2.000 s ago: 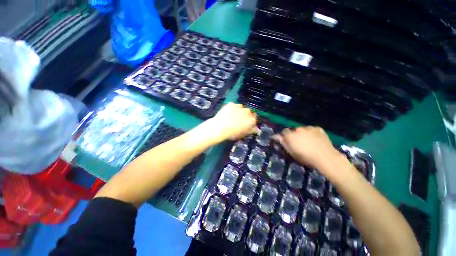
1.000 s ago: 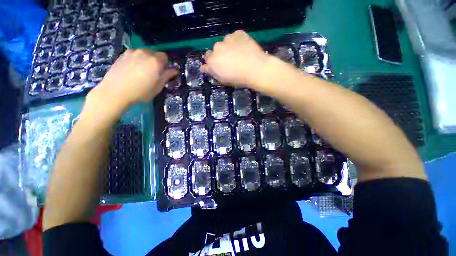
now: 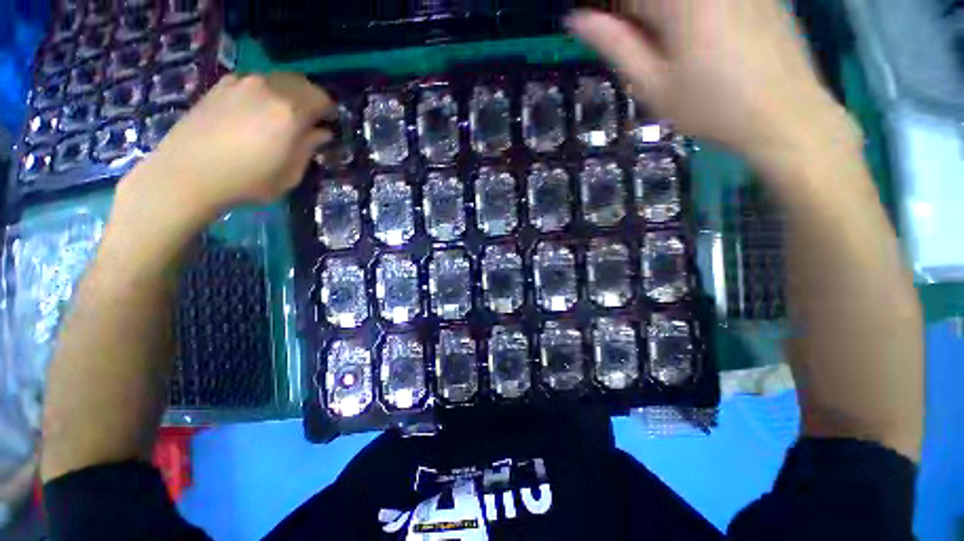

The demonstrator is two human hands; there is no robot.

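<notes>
The large black blister tray [image 3: 420, 243] lies directly before me, with silvery-clear device units [image 3: 496, 201] in its pockets. My left hand [image 3: 252, 135] is at the tray's top left corner, its fingertips bent down over the corner unit; whether they pinch anything is hidden. My right hand [image 3: 677, 74] is raised over the tray's top right corner, blurred, thumb apart from the fingers, with nothing visible in it. One unit at the bottom left [image 3: 348, 378] shows a small bright reddish spot.
A left small-parts tray [image 3: 220, 328] lies under my left forearm, beside a clear glittery tray [image 3: 53, 277]. A second filled tray [image 3: 114, 93] is at upper left. A right small-parts tray [image 3: 753, 259] is partly behind my right forearm. Black stacked trays [image 3: 370, 23] stand behind.
My right hand has left the top row and moved right and up, away from the tray's units. My left hand stays at the top left corner. The view has shifted slightly.
</notes>
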